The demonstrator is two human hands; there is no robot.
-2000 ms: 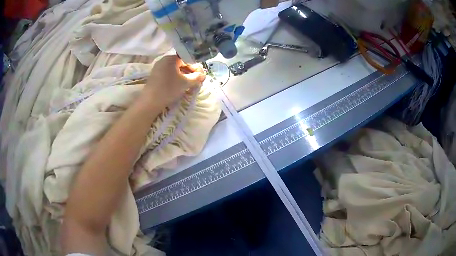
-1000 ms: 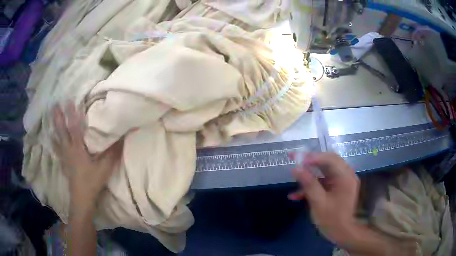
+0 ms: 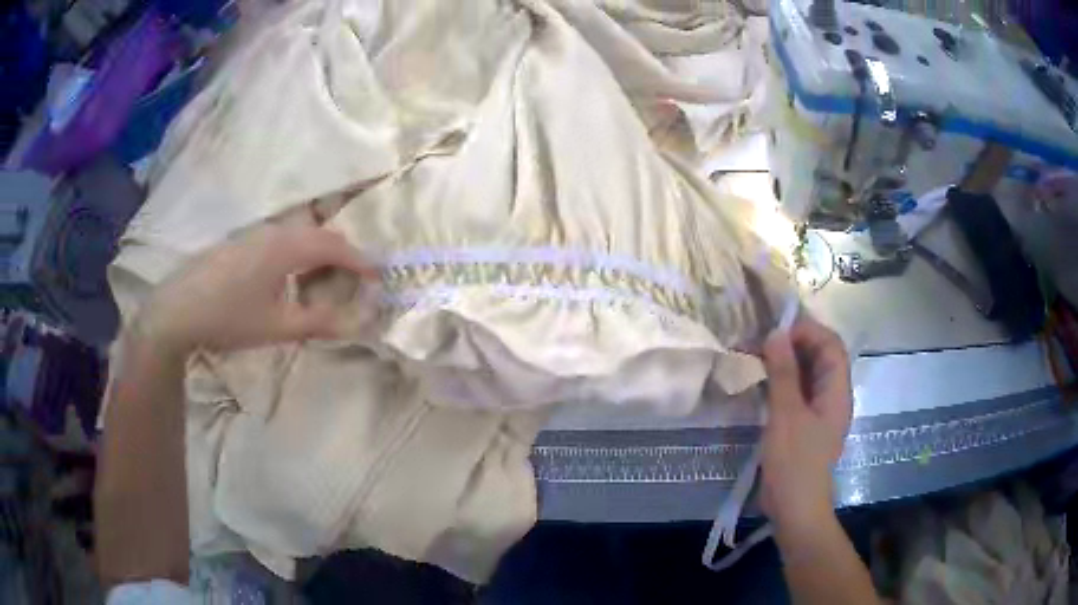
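Observation:
The cream garment piece [image 3: 473, 166] is spread across the table left of the needle. A gathered section [image 3: 532, 274] with pale lilac tape runs across it between my hands. My left hand [image 3: 278, 290] pinches the cloth at the tape's left end. My right hand [image 3: 806, 396] grips the cloth edge and narrow tape at the right end, just below the needle area. The loose tape [image 3: 735, 511] hangs in a loop below my right hand. The sewing machine [image 3: 857, 154] stands at the upper right, its lamp lit beside the presser foot.
A jointed metal guide [image 3: 872, 262] and a black object [image 3: 995, 262] lie right of the foot. A ruler strip [image 3: 650, 462] runs along the table's front edge. Another cream bundle [image 3: 987, 550] is below the table at the lower right. Purple material [image 3: 101, 89] is at the far upper left.
The gathered section has been spread out flat between my hands. My left hand has moved up and right to its left end; my right hand has moved to its right end. The view has shifted.

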